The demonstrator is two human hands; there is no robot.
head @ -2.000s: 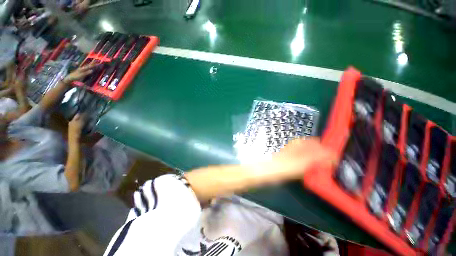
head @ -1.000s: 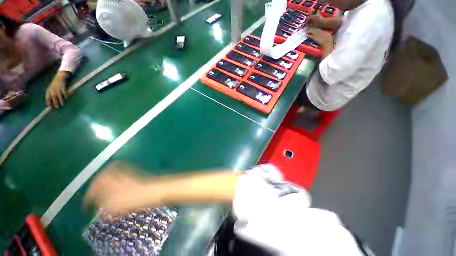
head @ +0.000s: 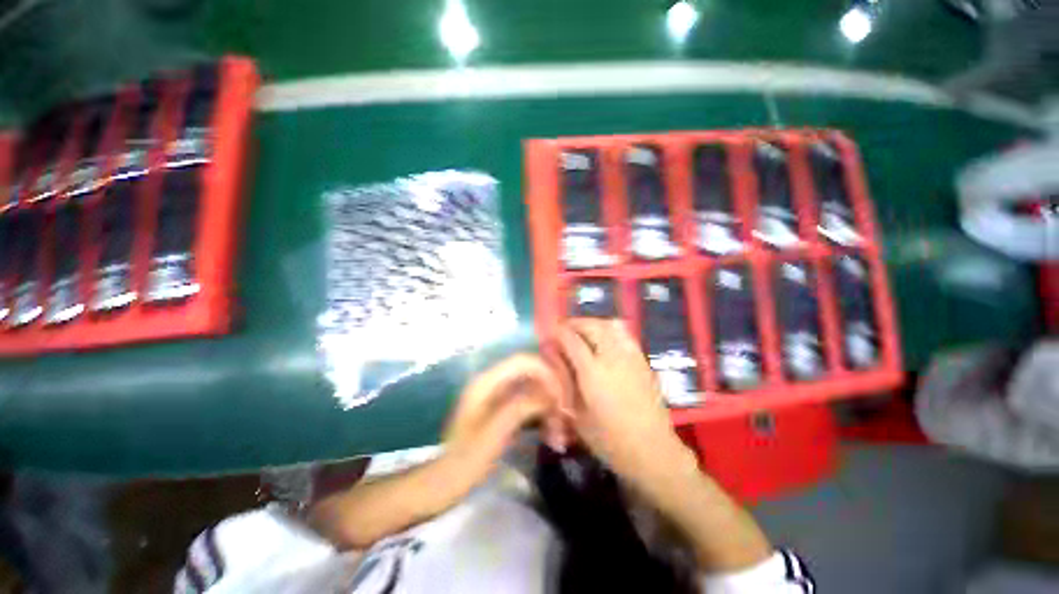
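Note:
A red pocket tray (head: 539, 221) stands in front of me to the right, with two rows of black phones (head: 711, 197), each with a pale patch near its lower end. My right hand (head: 610, 377) is over the tray's near left corner and partly hides the phone there. My left hand (head: 505, 400) is just left of it, off the tray's edge, its fingers bent towards the right hand. The fingers are blurred, and whether either hand holds a small piece cannot be told. A shiny clear sheet with rows of small pieces (head: 406, 261) lies left of the tray.
Another red tray (head: 227, 209) of phones is at the left. A pale line (head: 557, 81) runs along the green bench (head: 348, 133) behind the trays. A red stool-like object (head: 766, 453) is below the bench edge. Parts of another person in white (head: 999, 389) show at the right.
The view has swung and now faces the sheet and the phone tray. Both my hands are together at the tray's near left corner; before, only one blurred arm showed reaching across.

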